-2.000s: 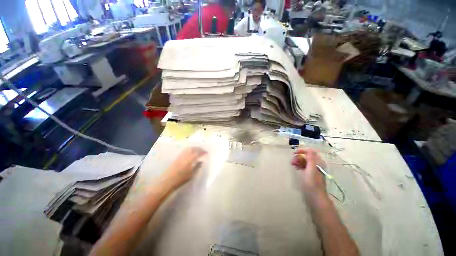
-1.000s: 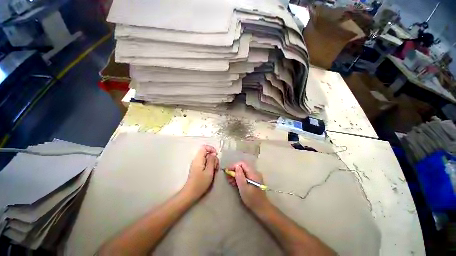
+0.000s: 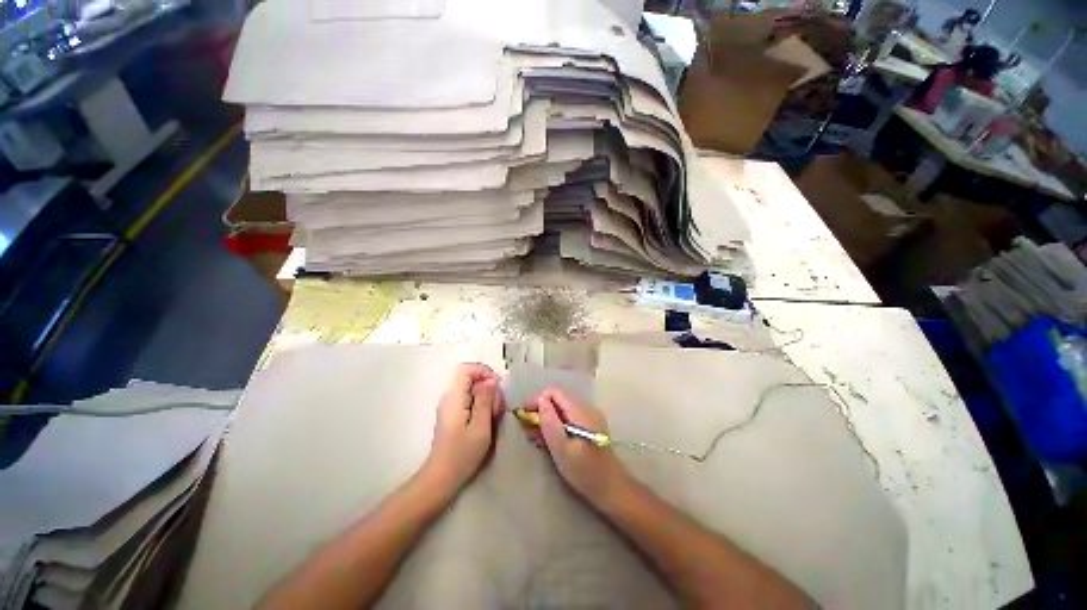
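A large beige-grey fabric panel (image 3: pixel 703 500) lies flat under both hands. A greyer inset (image 3: pixel 554 379) shows at its middle near the back edge. My left hand (image 3: pixel 467 423) is curled with its fingertips together on the panel, just left of the inset; it seems to pinch the fabric, though the grip is partly hidden. My right hand (image 3: pixel 578 447) holds a thread-burning pen (image 3: pixel 587 435) with yellow ends. Its tip points left, close to my left fingertips. The thin pen cord (image 3: pixel 763 417) runs right from its rear over the panel.
A tall panel stack (image 3: pixel 393 167) stands behind the work, with a lower stack (image 3: pixel 95 465) at left. A thread heap (image 3: pixel 546 312) lies between the panel and tall stack. A power strip (image 3: pixel 668 293) holds a black adapter (image 3: pixel 721 288). Clippings litter the cream table (image 3: pixel 918 405).
Two seconds ago my hands were far apart; they came together at the panel's middle. Since one second ago they stay close together, with the pen still in my right hand. The view has shifted slightly.
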